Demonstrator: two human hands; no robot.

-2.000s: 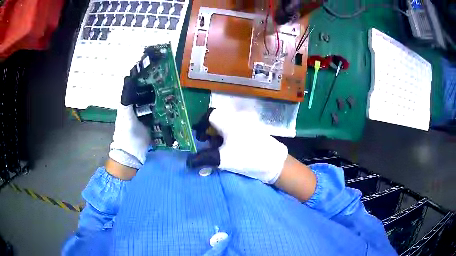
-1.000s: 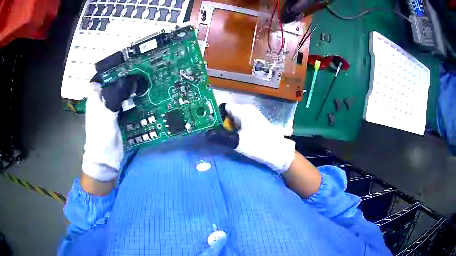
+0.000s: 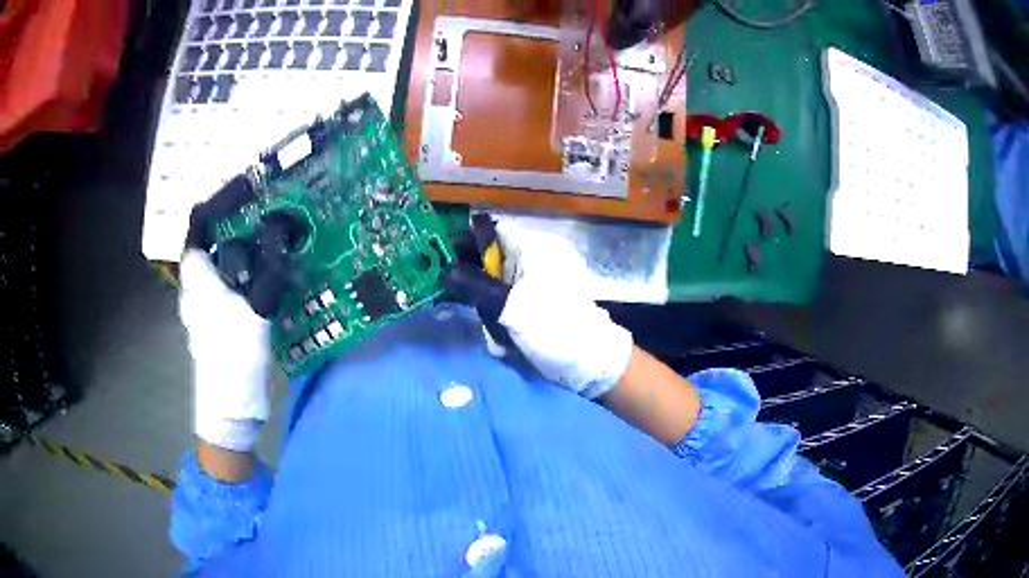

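Note:
A green circuit board (image 3: 350, 226) is held tilted in front of my chest, its dark connectors along the upper left edge. My left hand (image 3: 231, 327), in a white glove with black fingertips, grips the board's left side, fingers over its face. My right hand (image 3: 536, 299), gloved alike, is at the board's lower right corner and holds a yellow-handled tool (image 3: 493, 261). The tool's working end is hidden. Whether the right fingertips also grip the board I cannot tell.
Behind the board are a white parts tray (image 3: 169, 147) and an orange-brown fixture (image 3: 508, 96) over white paper (image 3: 632, 260). To the right lie thin screwdrivers (image 3: 702, 186), small black parts (image 3: 754, 255) and a second white tray (image 3: 897, 169). A wire rack (image 3: 869, 452) stands lower right.
The board was nearly edge-on, then turned its face up; since then it has tilted further and moved slightly left and down. Both hands have moved slightly with it.

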